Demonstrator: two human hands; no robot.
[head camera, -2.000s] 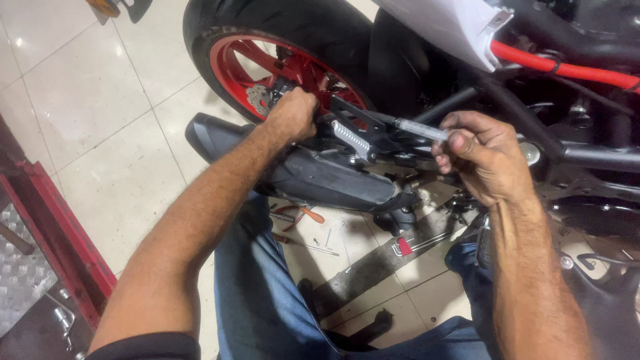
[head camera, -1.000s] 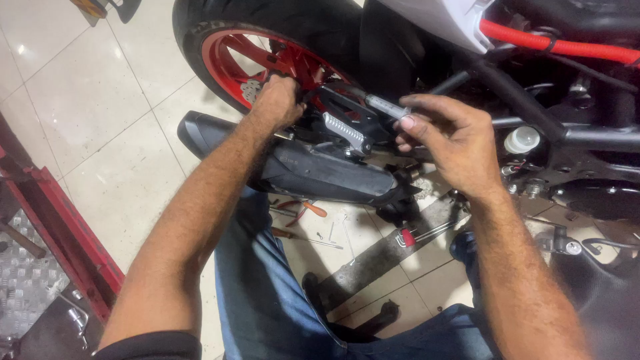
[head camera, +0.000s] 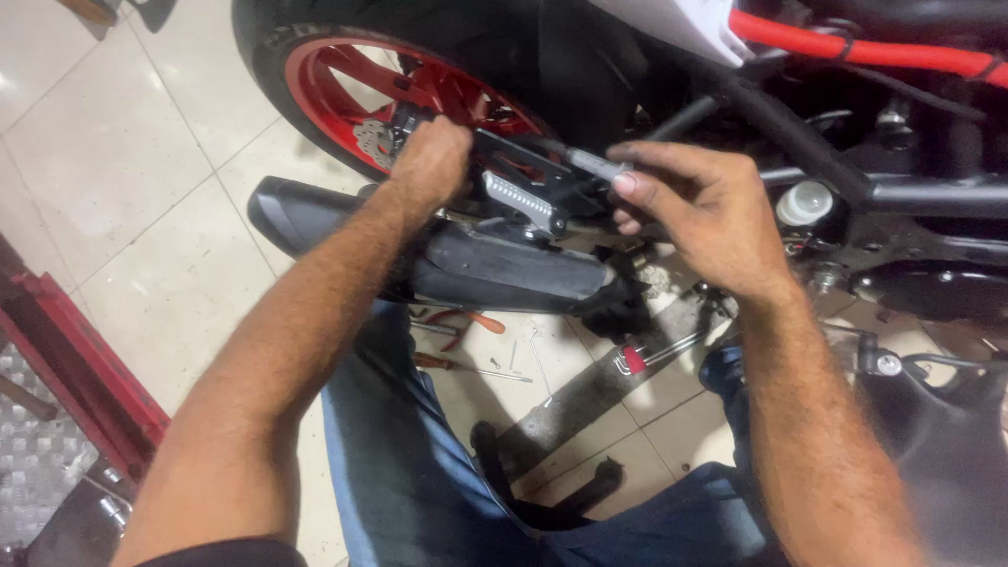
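Observation:
My left hand (head camera: 433, 161) is closed at the brake caliper (head camera: 408, 122) beside the brake disc (head camera: 372, 142) of the motorcycle's red rear wheel (head camera: 331, 59); what its fingers grip is hidden. In my right hand (head camera: 693, 201) a clear plastic syringe (head camera: 594, 164) is held between thumb and fingers, tilted, its tip toward the wheel, with a dark thin tube seeming to run from it. Between the hands lies the silver ribbed footpeg (head camera: 518, 198). Below it is the black exhaust silencer (head camera: 504, 272), passing under my left forearm.
On the tiled floor below lie an orange-handled screwdriver (head camera: 488, 323), a long thin screwdriver (head camera: 504, 374), and a red-holdered hex key set (head camera: 634, 358). A white-capped reservoir (head camera: 807, 203) sits by the frame at right. A red metal beam (head camera: 87, 378) stands at left.
My right hand has shifted its hold on the syringe, the fingers now stretched out over its end. My left hand stays at the caliper.

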